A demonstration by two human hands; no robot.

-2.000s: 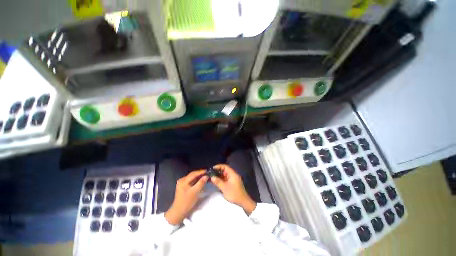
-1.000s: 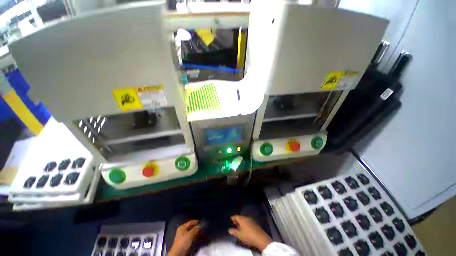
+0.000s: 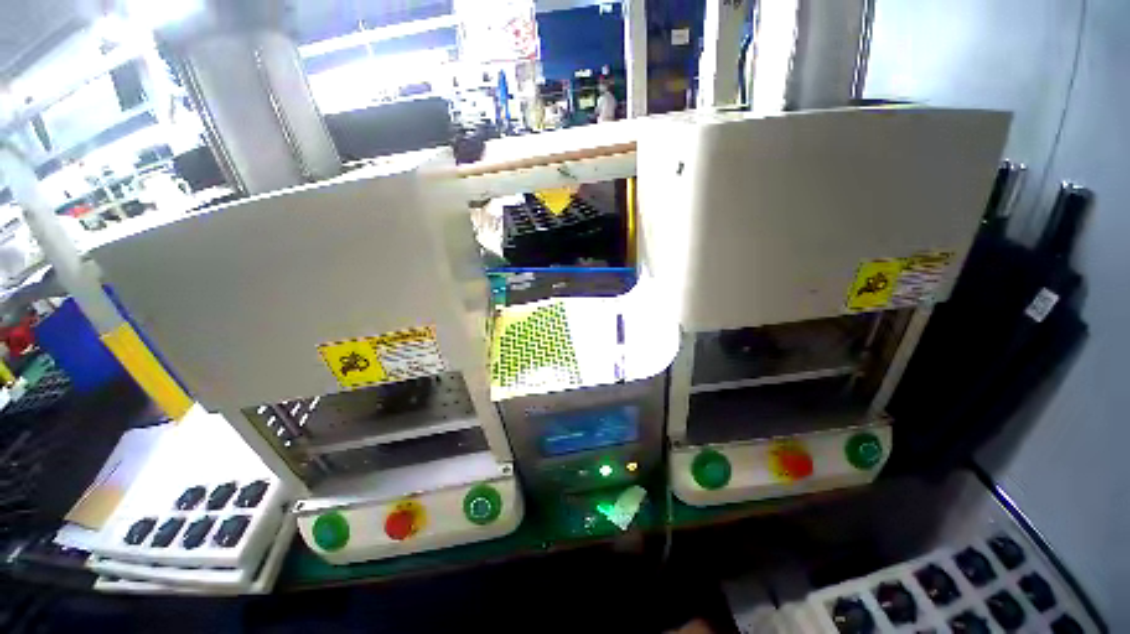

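Only a sliver of skin shows at the bottom edge, likely my right hand [image 3: 694, 627]; its fingers and anything in it are cut off. My left hand is out of the picture. The left press tester [image 3: 297, 273] and the right press tester [image 3: 830, 223] stand side by side, hoods over open front bays. Each has green buttons at both ends of its front panel and a red stop button between. Between them is a grey box with a lit blue screen [image 3: 589, 431] and a green light. A sheet of green dots [image 3: 535, 347] lies on top.
A tray stack [image 3: 248, 545] with several black units stands left of the left press. Another filled tray [image 3: 917, 622] is cut off at lower right. Black cases [image 3: 991, 322] lean by the grey wall [image 3: 1078, 421]. Shelving and a distant person [image 3: 606, 99] show behind.
The view has tilted up, so the presses sit lower and the background shows. Both hands, over the lap and apart a second ago, have dropped almost out of view. The lap-side tray is gone from view.
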